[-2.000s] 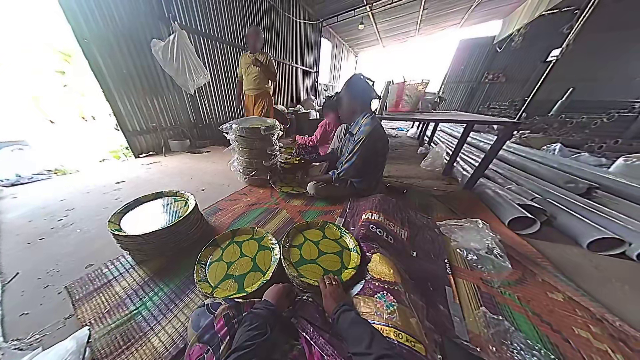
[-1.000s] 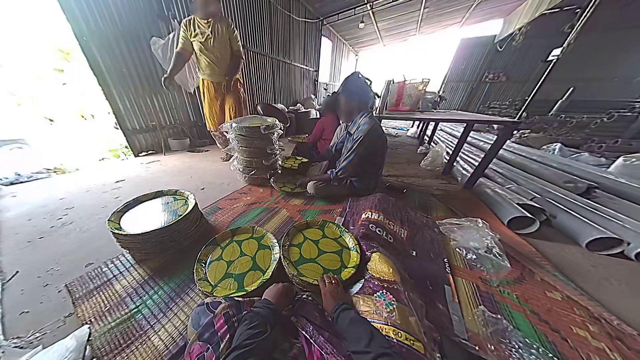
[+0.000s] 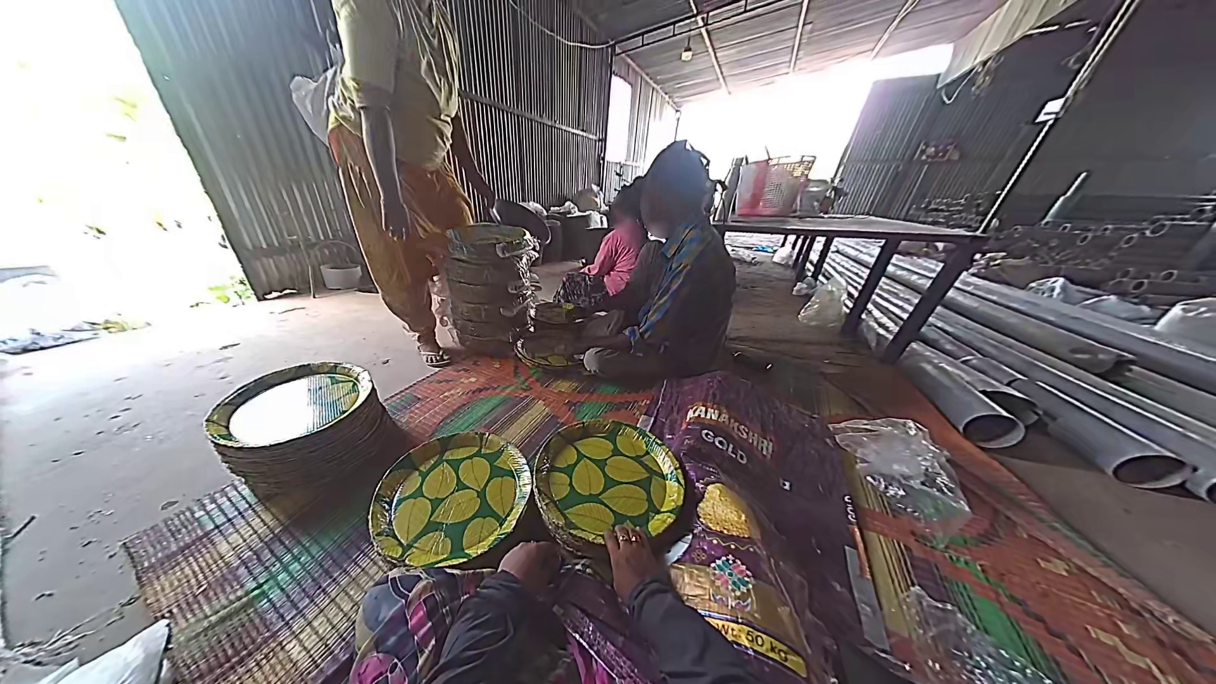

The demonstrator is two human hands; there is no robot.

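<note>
Two round plates with a green and yellow leaf pattern lie side by side before me, the left plate (image 3: 450,498) and the right plate (image 3: 610,480). My right hand (image 3: 633,559) rests its fingertips on the near rim of the right plate; whether it grips the rim is unclear. Close by, at the near edges of both plates, is my left hand (image 3: 532,564), its fingers curled and partly hidden. A tall stack of similar plates (image 3: 296,427) stands at the left, its top shining.
A purple printed sack (image 3: 760,475) and clear plastic film (image 3: 902,465) lie on the woven mat (image 3: 256,560) at right. Ahead, two people sit near wrapped plate stacks (image 3: 486,285), with another person standing beside them. A table (image 3: 855,228) and grey pipes (image 3: 1045,332) are at right.
The person in the yellow top has come forward from the back wall to the wrapped plate stacks. My hands and the two plates have stayed in place.
</note>
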